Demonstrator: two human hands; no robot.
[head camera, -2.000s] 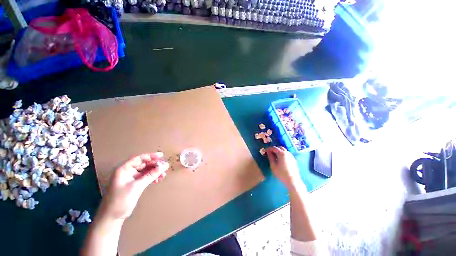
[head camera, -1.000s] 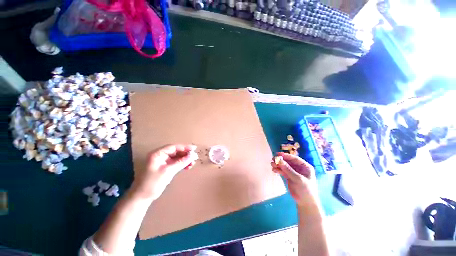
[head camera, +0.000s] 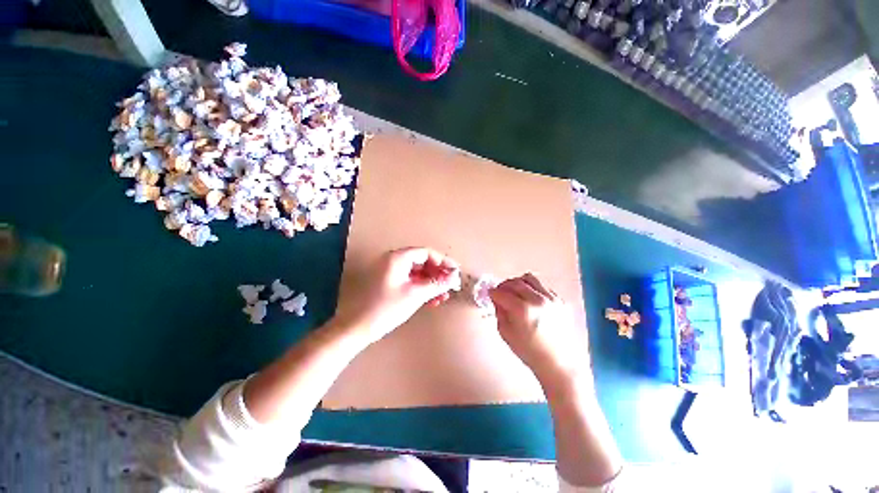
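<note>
My left hand (head camera: 397, 289) is over the cardboard mat (head camera: 463, 202), its fingertips closed on a small whitish moulded component (head camera: 453, 279). My right hand (head camera: 528, 318) is over the mat just right of it, fingertips pinched at the round clear dish (head camera: 481, 292) and partly covering it. Whether a small part is between the right fingertips cannot be told. Tiny dark specks lie by the dish. A large heap of whitish components (head camera: 241, 144) lies left of the mat, with several set apart (head camera: 273, 300) below it.
Several orange-brown pieces (head camera: 625, 316) lie right of the mat, beside a blue basket (head camera: 696, 327) holding small parts. A dark flat object (head camera: 683, 422) is below it. A pink bag (head camera: 426, 38), rows of cylindrical units (head camera: 675, 67) and blue crates (head camera: 834, 217) stand behind.
The view has shifted and turned. My right hand has moved left from beside the orange-brown pieces to the dish, near my left hand. My left hand still holds its component.
</note>
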